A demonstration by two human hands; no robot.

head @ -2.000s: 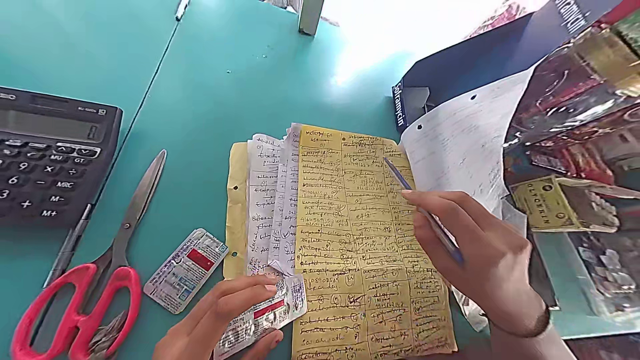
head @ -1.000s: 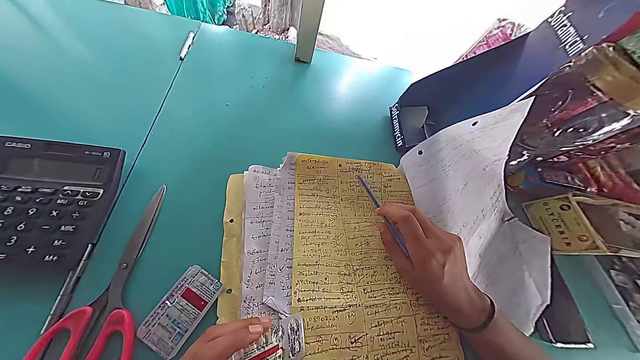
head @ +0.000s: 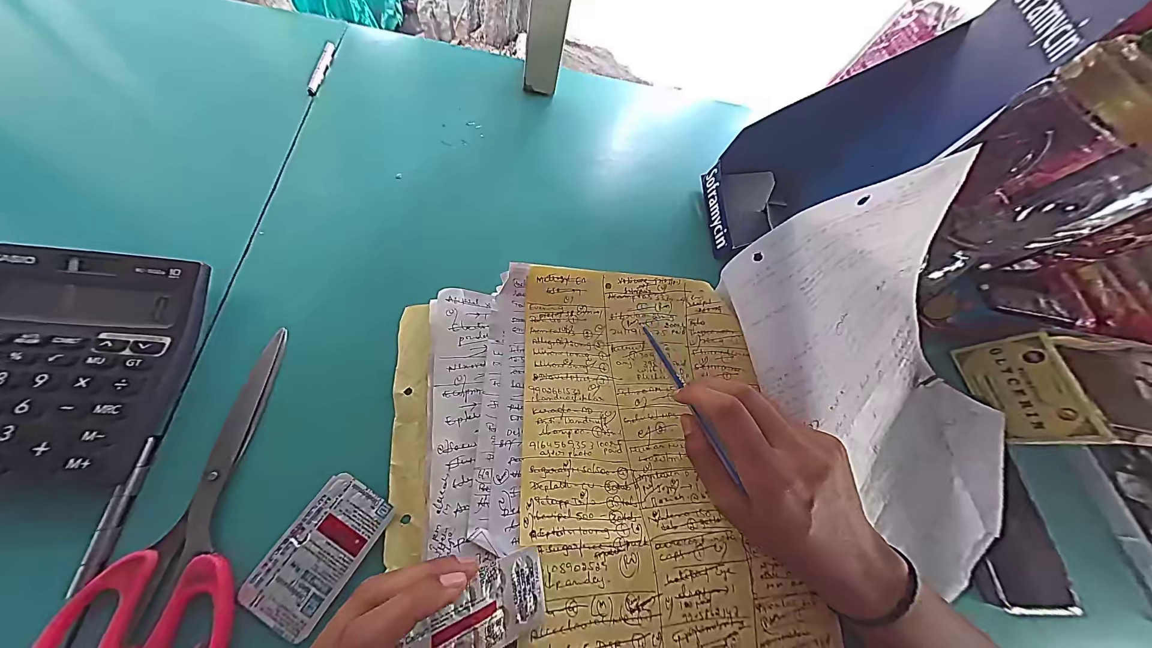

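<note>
My right hand (head: 783, 486) holds a blue pen (head: 693, 409), its tip on the upper middle of a yellow handwritten sheet (head: 576, 387) ruled into columns, with many lines struck through. My left hand (head: 396, 603) rests on a silver medicine blister strip (head: 526, 585) at the sheet's lower left; its fingertips touch the strip, but whether it grips it is unclear. White handwritten sheets (head: 454, 387) show under the yellow one at the left. A second blister strip (head: 315, 558) with a red band lies on the teal table, left of my left hand.
Pink-handled scissors (head: 202, 504) and a black calculator (head: 90, 360) lie at the left, a pen (head: 117, 513) between them. At the right are a curled white sheet (head: 837, 297), a blue carton (head: 828, 117), a glycerin packet (head: 1026, 387) and plastic-wrapped goods (head: 1062, 198). A small white object (head: 321, 67) lies farther back.
Between two seconds and one second ago, my right hand and the pen moved left and up the yellow sheet. The view has shifted somewhat.
</note>
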